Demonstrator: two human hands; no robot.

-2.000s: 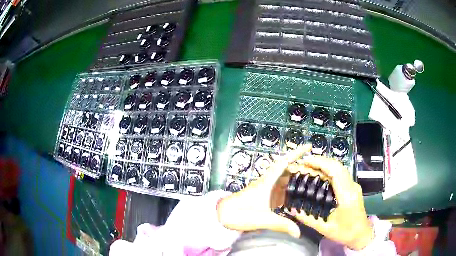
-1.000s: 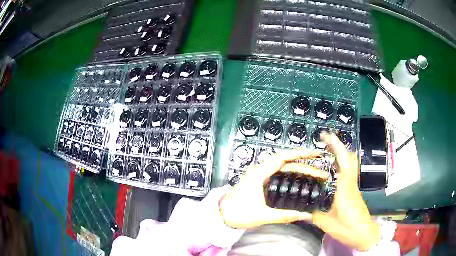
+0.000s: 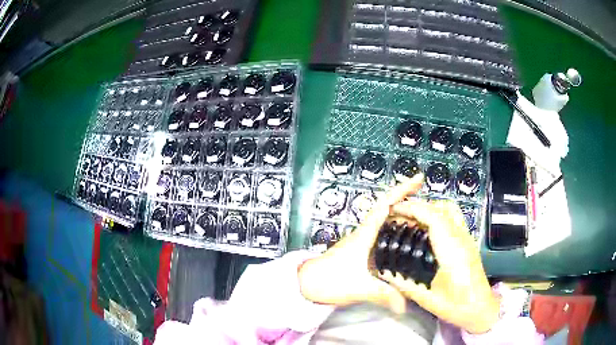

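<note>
A stack of several black round watch heads [image 3: 405,253] is held on edge between my hands, over the front of the near right clear tray [image 3: 368,128]. My left hand [image 3: 354,269] closes on the stack from the left, its index finger reaching over the tray. My right hand [image 3: 456,269] wraps the stack from the right. The tray holds dark discs in its middle and front rows; its back row and the left of the second row hold none. My hands hide part of its front rows.
Filled clear trays [image 3: 233,151] lie left. Black compartment trays stand at the back left [image 3: 159,40] and back right [image 3: 432,34]. A glossy black rectangle [image 3: 507,195] is right of the tray, beside white paper [image 3: 557,226], a black pen [image 3: 530,121] and a white bottle [image 3: 552,91].
My hands and the stack first shifted left, then came back slightly right. My right fingers have moved off the tray's right pockets and round the stack. The view has shifted slightly.
</note>
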